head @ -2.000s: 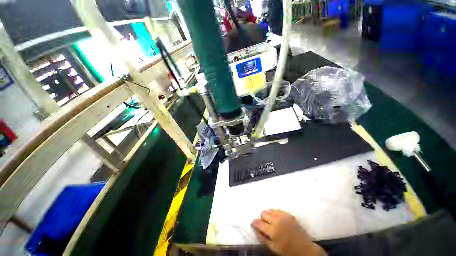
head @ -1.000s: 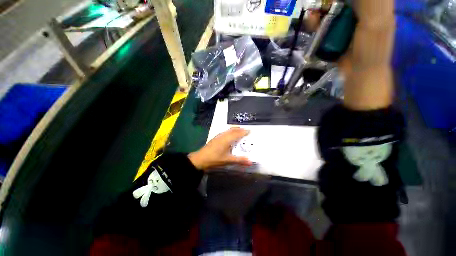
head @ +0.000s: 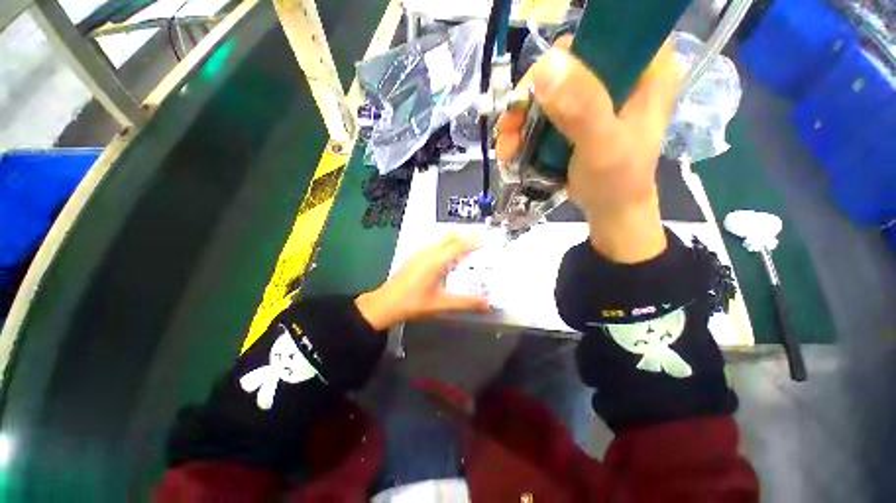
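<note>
My right hand (head: 609, 138) is wrapped around the dark green sleeved screwdriver (head: 624, 44). Its silver metal nose (head: 521, 201) points down at the white sheet, close to the plug adapter. My left hand (head: 422, 285) lies on the sheet with thumb and fingers around a white plug adapter (head: 475, 275), which is pale against the white sheet and hard to make out. Whether the screwdriver tip touches the adapter cannot be told. The black mat (head: 673, 192) lies behind, with a row of small shiny parts (head: 464, 206) at its left end.
A clear plastic bag (head: 418, 93) and loose black parts (head: 388, 196) lie at the left. Another bag (head: 709, 98) is behind at right. A black parts pile (head: 712, 275) and a mallet (head: 755, 228) are at right. A dark green conveyor (head: 187, 236) runs along the left.
My right hand, raised and blurred at the screwdriver one second ago, now grips it lower, with the nose down near the adapter. My left hand stays around the adapter. The view has shifted.
</note>
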